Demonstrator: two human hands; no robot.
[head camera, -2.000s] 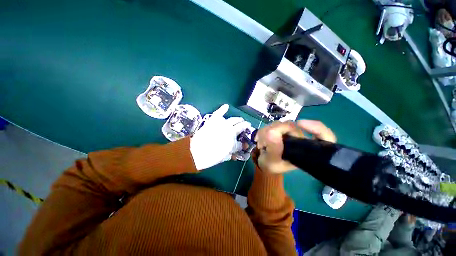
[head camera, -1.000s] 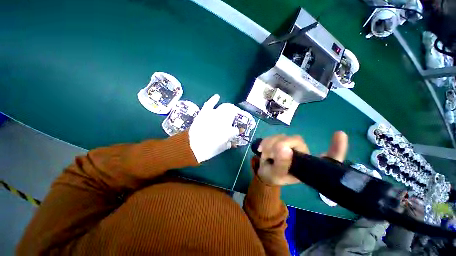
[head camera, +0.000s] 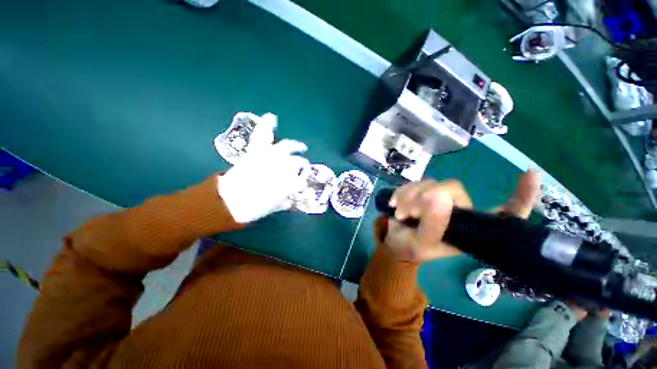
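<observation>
Three white plastic housings with dark and metallic parts inside lie on the green bench: one at the upper left (head camera: 236, 138), a middle one (head camera: 314, 189) and a right one (head camera: 351, 193). My left hand (head camera: 263, 180), in a white glove, is over the bench between the upper-left and middle housings, its fingertips at both; whether it grips either is unclear. My bare right hand (head camera: 431, 216) holds a black electric screwdriver (head camera: 504, 241), its tip end just right of the right housing.
The grey metal screw feeder (head camera: 432, 108) stands ahead, a housing (head camera: 494, 108) behind it. A white housing (head camera: 482, 286) lies at right, near rows of housings (head camera: 576, 223). A neighbour's grey-green sleeve (head camera: 537, 339) is at lower right.
My left hand has moved left off the right housing, which now lies free. The middle housing now lies beside it, farther right. My right hand and the screwdriver have moved slightly right.
</observation>
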